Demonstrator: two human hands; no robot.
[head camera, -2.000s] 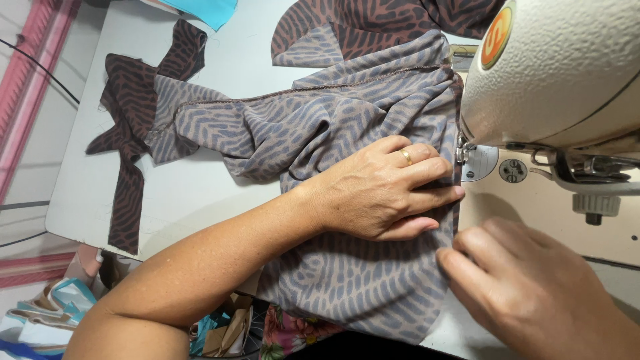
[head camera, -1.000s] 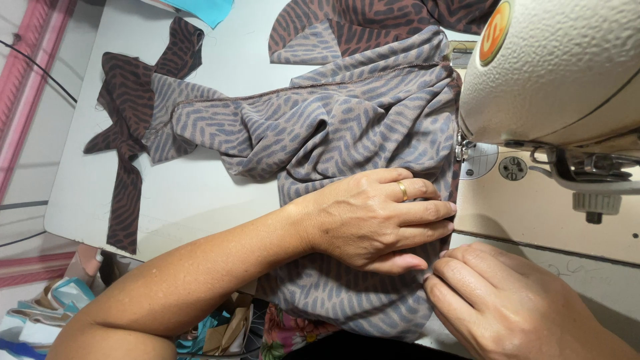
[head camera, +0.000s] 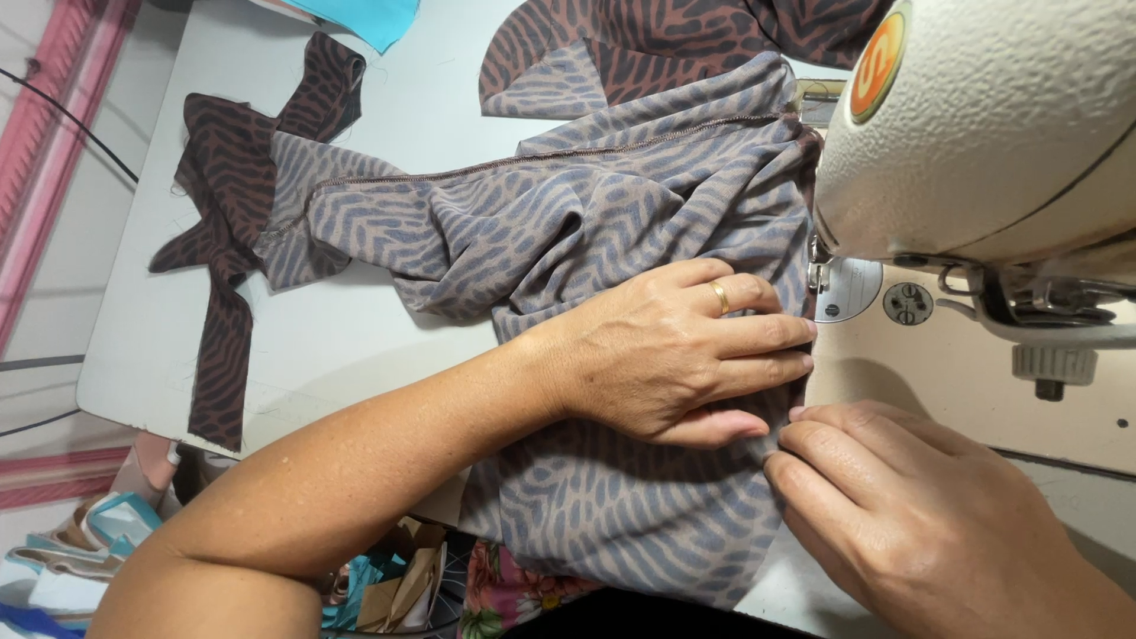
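A patterned fabric garment piece, paler side up with a stitched seam across it, lies bunched on the white sewing table. Its right edge runs under the presser foot of a sewing machine. My left hand, with a ring, rests spread on the fabric just below the foot, fingertips at the dark edge. Lower down, my right hand pinches that edge between thumb and fingers. The fabric hangs over the table's front.
Dark patterned strips lie at the table's left, with more dark fabric at the top. A turquoise piece sits at the upper edge. Below the table are scraps and floral fabric. Pink rails stand at the left.
My right hand has moved left to the fabric edge and closed on it beside my left hand. My left hand has shifted slightly; its fingers stay on the fabric.
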